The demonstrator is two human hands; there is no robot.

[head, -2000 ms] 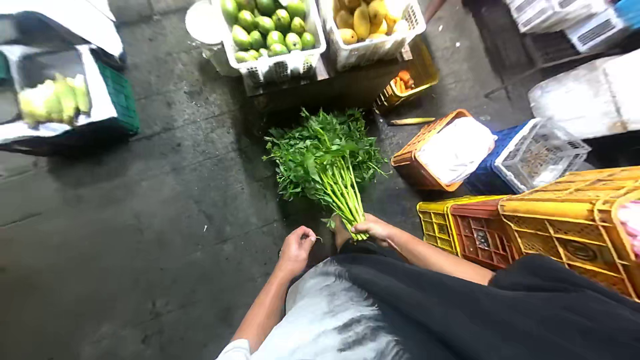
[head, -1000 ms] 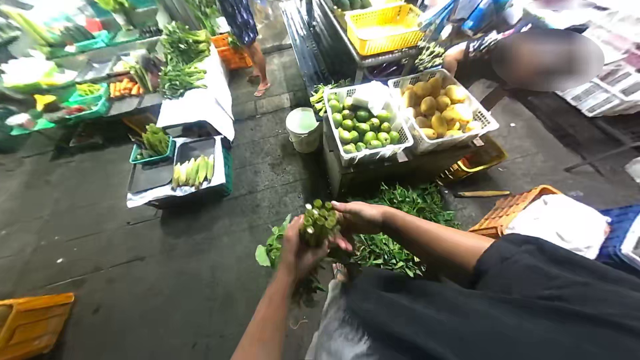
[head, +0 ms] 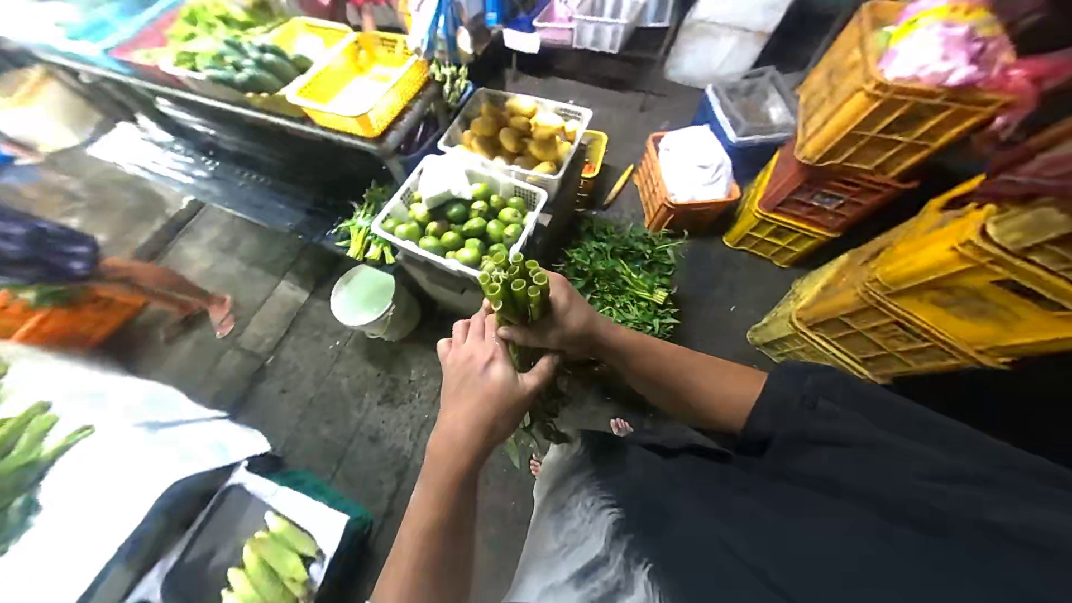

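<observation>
My right hand (head: 559,322) is closed around a bundle of hollow green vegetable stems (head: 515,289), held upright with the cut ends facing up. Just below it on the same bundle is my left hand (head: 488,360), its fingers wrapped against the stems. The leafy end hangs down behind my hands and is mostly hidden. Beyond my right hand a pile of leafy greens (head: 624,272) lies on the dark floor. A white basket of green fruit (head: 469,222) stands just past the stem ends, with a white basket of yellow mangoes (head: 523,138) behind it.
A white bucket (head: 373,301) stands left of the baskets. Yellow plastic crates (head: 921,293) are stacked at right, near an orange crate (head: 682,188) holding a white bag. At lower left is a tray of pale green produce (head: 272,561). A person's leg (head: 167,289) shows at left.
Two seconds ago my right hand held the bundle's stem ends low, with leaves on the floor and my left hand apart. Now both hands hold it upright. The view has turned strongly.
</observation>
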